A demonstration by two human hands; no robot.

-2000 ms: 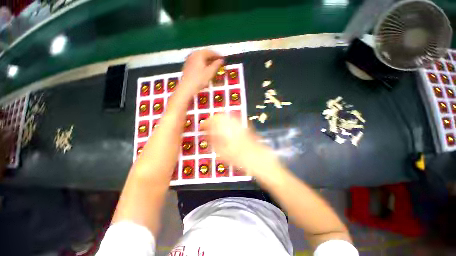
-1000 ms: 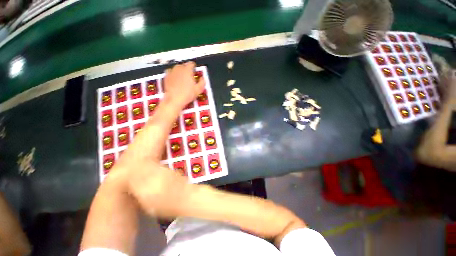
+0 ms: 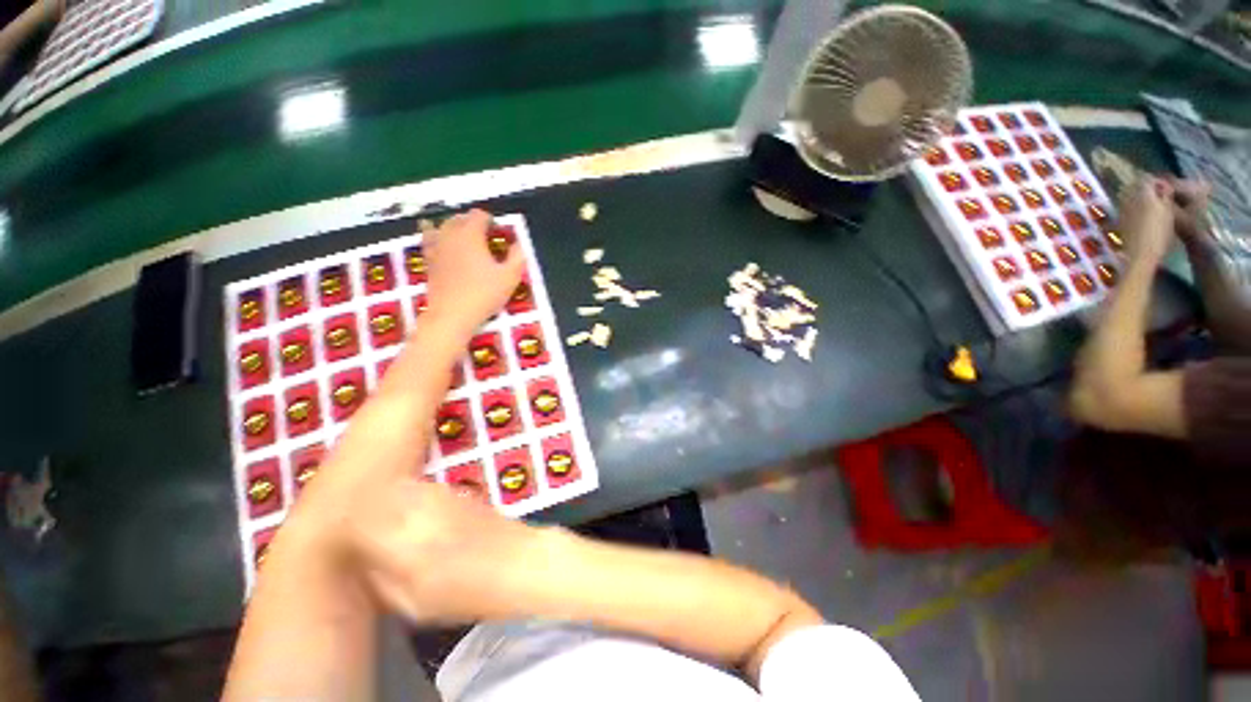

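Observation:
A white foam tray [image 3: 590, 473] lies on the dark bench, with rows of red emblem pieces [image 3: 499, 410] in its square pockets. My left hand [image 3: 467, 261] is over the tray's back row near its far right corner, fingers bent down; whether it holds a piece is hidden. My right hand [image 3: 412, 542] is blurred and lies at my left forearm, over the tray's front edge; its fingers are not clear. Small pale pieces [image 3: 605, 284] lie loose just right of the tray.
A second pile of pale pieces [image 3: 771, 313] lies farther right, below a desk fan [image 3: 882, 93]. A black flat rectangle [image 3: 166, 321] lies left of the tray. At far right, another person's hands [image 3: 1166, 206] are beside stacked foam trays [image 3: 1008, 226]. A red stool [image 3: 922, 487] stands below.
The view has turned right, so the tray sits farther left. My right hand has moved from over the tray to my left forearm. My left hand remains at the back row.

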